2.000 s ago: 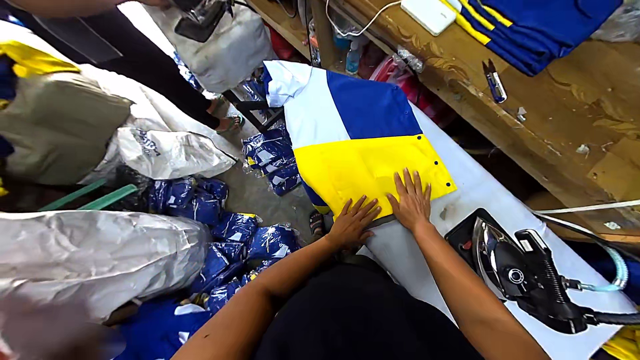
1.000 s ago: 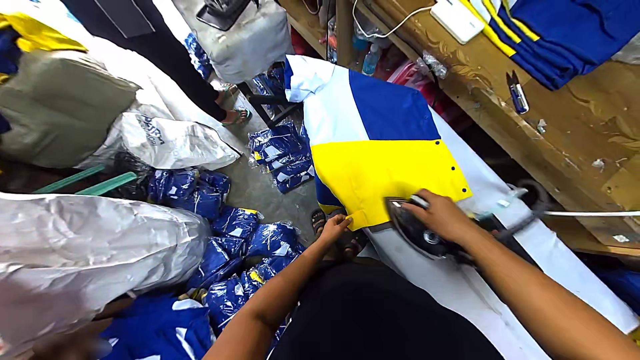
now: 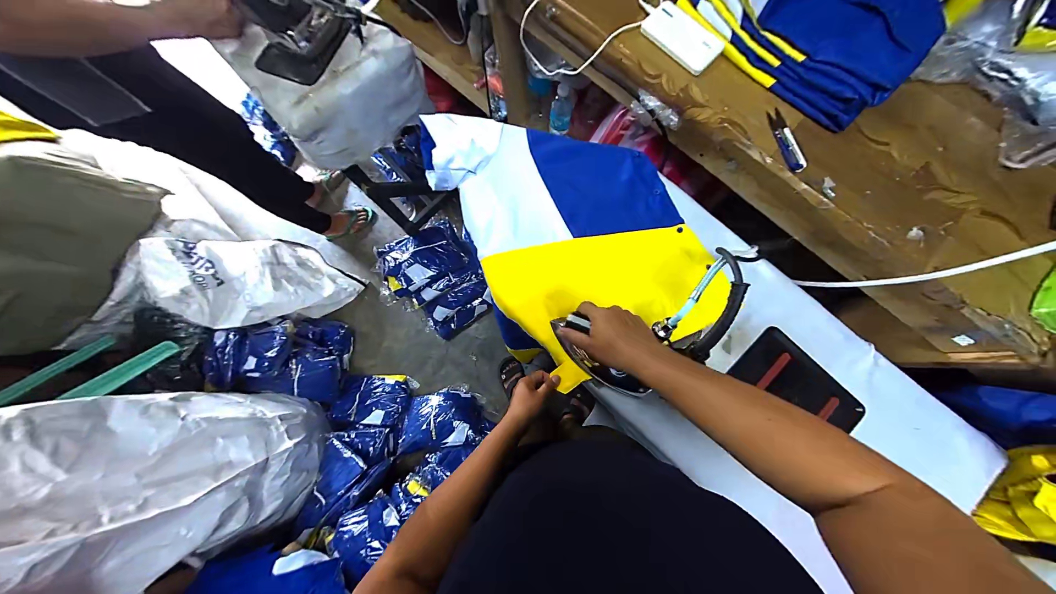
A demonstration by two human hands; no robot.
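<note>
A white, blue and yellow garment (image 3: 610, 272) lies spread over the white-covered ironing board (image 3: 808, 330). My right hand (image 3: 615, 334) grips the handle of a steam iron (image 3: 606, 371), whose plate rests on the yellow part near the board's front edge. Between the fingertips of my left hand (image 3: 532, 392) is a yellow corner of the garment, held just left of the iron. A hose and a cable rise from the iron's rear. The black iron rest (image 3: 796, 378) with red strips lies on the board, right of the garment.
A wooden table (image 3: 891, 198) behind the board bears folded blue garments (image 3: 850, 49), thread snips (image 3: 786, 140) and a white power bank (image 3: 682, 37). Bagged garments (image 3: 371, 412) and white sacks (image 3: 148, 462) lie at left. Another person stands at upper left with an iron (image 3: 301, 41).
Two seconds ago both my hands lay flat on the yellow cloth and the iron stood at right. Now my right hand holds the iron on the cloth, and my left hand pinches a corner.
</note>
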